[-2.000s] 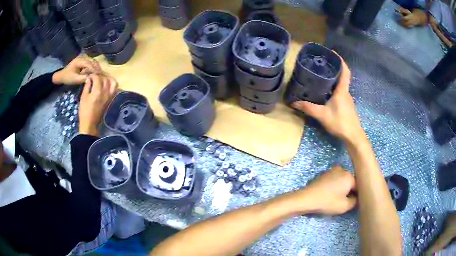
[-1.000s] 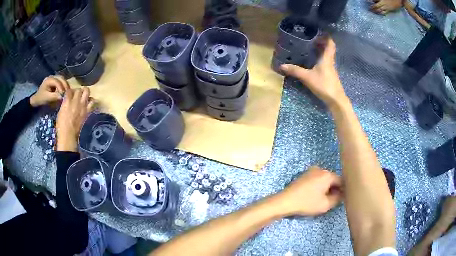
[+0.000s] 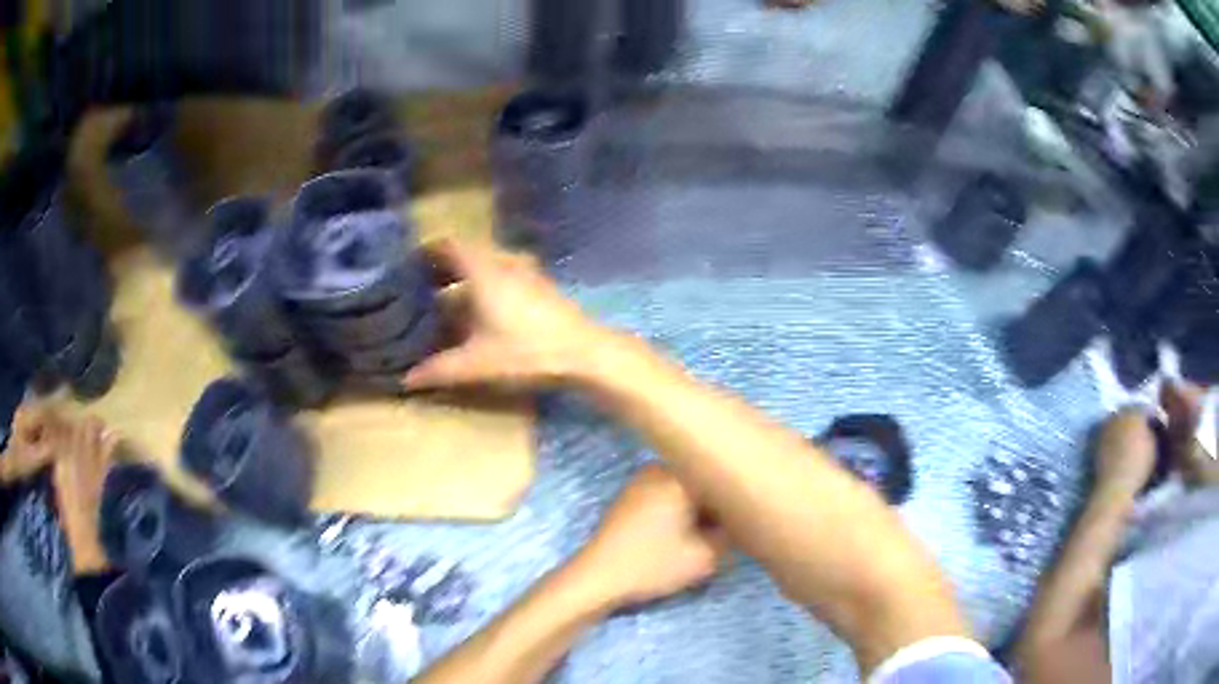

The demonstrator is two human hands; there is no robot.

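Note:
A column of dark housings (image 3: pixel 354 281) stands on the cardboard sheet (image 3: pixel 421 461). My right hand (image 3: pixel 501 321) reaches to its right side, with the fingers at the back edge and the thumb low at the front. The view is blurred. Another column (image 3: pixel 227 274) stands close on its left. My left hand (image 3: pixel 655 535) is a closed fist over the bubble wrap, below my right forearm; what it holds is hidden. Small fittings (image 3: pixel 421 581) lie on the wrap left of it.
Another stack (image 3: pixel 535 154) stands at the back. Housings stand at left, one bright inside (image 3: pixel 247 621). A single housing (image 3: pixel 869 454) and more fittings (image 3: pixel 1016 501) lie right of my forearm. Other people's hands show at far left (image 3: pixel 67 448) and right (image 3: pixel 1130 448).
The view has swung right. My right hand has let go of the far stack, which stays at the back, and has moved to the front column. My left fist still hovers over the wrap.

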